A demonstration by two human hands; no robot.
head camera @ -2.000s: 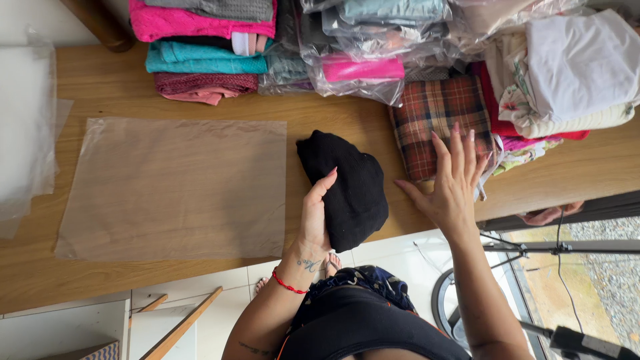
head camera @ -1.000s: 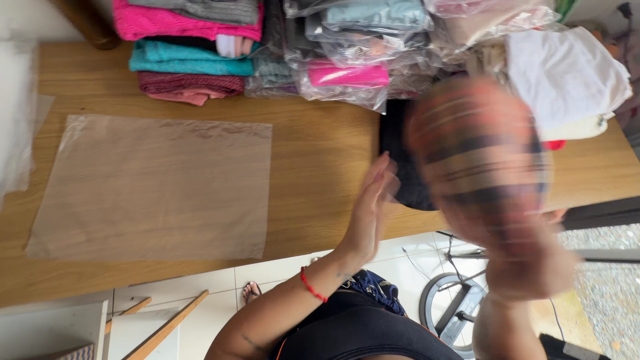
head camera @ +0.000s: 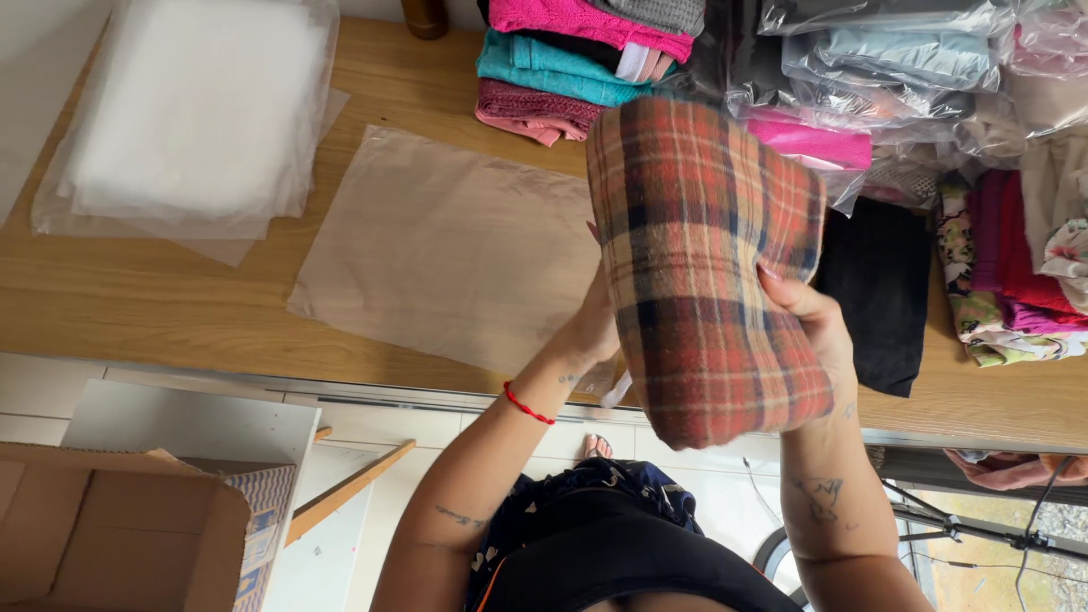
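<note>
A folded plaid flannel garment [head camera: 705, 280] in red, tan and navy is held up above the table's front edge. My right hand [head camera: 812, 331] grips its right side, thumb on top. At its left side is my left hand [head camera: 599, 319], the fingers mostly hidden behind the cloth. Under and left of the garment, a clear plastic bag [head camera: 450, 255] lies flat on the wooden table. A folded black garment [head camera: 880, 293] rests on the table just right of my right hand.
Stacked clear bags [head camera: 200, 110] lie at the left. Folded clothes [head camera: 552, 72] are piled at the back, beside bagged garments [head camera: 901, 64]. More clothes [head camera: 1011, 263] sit at the right. Below the table are an open cardboard box [head camera: 127, 527] and a black tripod stand [head camera: 943, 518].
The plaid garment has gone from the table into my hands. The black garment, earlier under my left hand, now lies on the table at the right. The view has shifted left.
</note>
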